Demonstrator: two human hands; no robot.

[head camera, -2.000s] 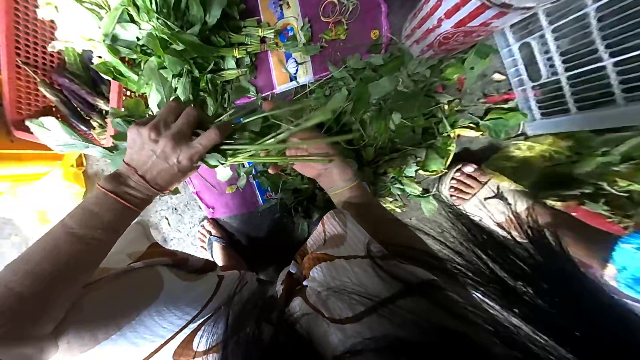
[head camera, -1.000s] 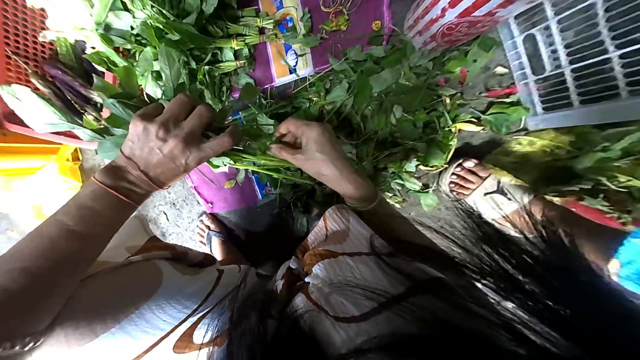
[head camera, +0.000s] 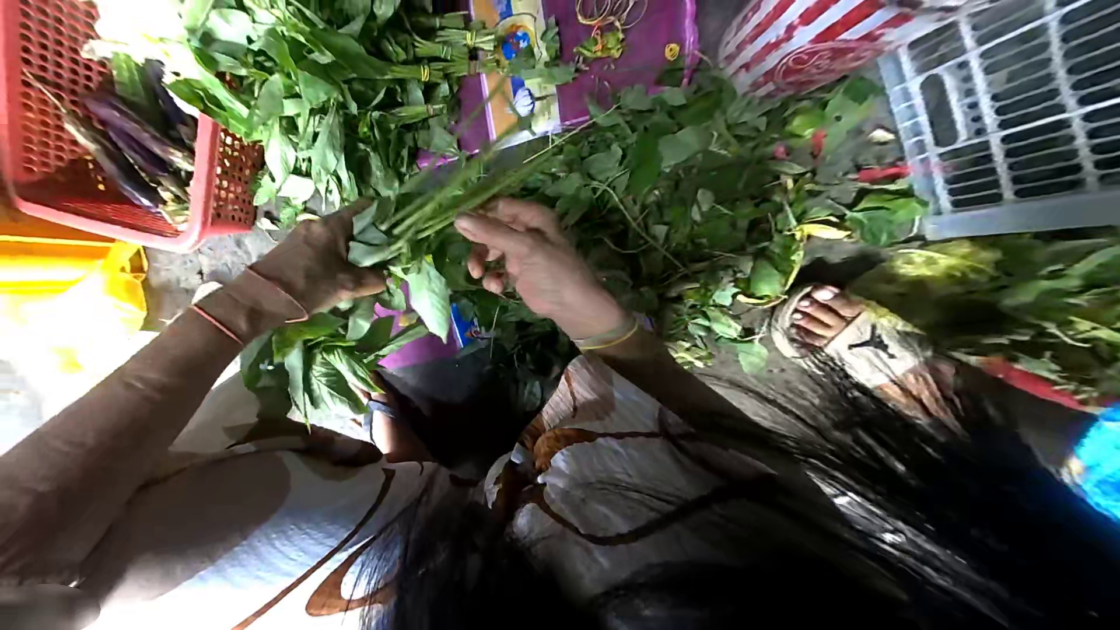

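My left hand point(head camera: 328, 262) grips a bunch of leafy green stems point(head camera: 429, 210) near its leaves, and the bare stem ends point up and to the right. Beside the stems is my right hand point(head camera: 525, 258), its fingers loosely curled and the thumb close to the stalks; whether it touches them is unclear. Loose leafy greens point(head camera: 647, 166) lie in a heap beyond and to the right. Banded bundles of greens point(head camera: 429, 66) are stacked at the upper left, their stems on a purple sheet point(head camera: 604, 87). Rubber bands point(head camera: 612, 10) rest on that sheet.
A red plastic basket point(head camera: 232, 175) holds eggplants point(head camera: 140, 131) at the left, above a yellow plastic bag point(head camera: 114, 271). At the upper right are a red-and-white striped bag point(head camera: 814, 44) and a grey plastic crate point(head camera: 1015, 210). A sandalled foot point(head camera: 840, 324) is below the crate.
The bunch has tilted, its stem ends now pointing up and right, with leaves hanging below my left hand. My right hand's fingers have loosened from the stems they pinched a second ago.
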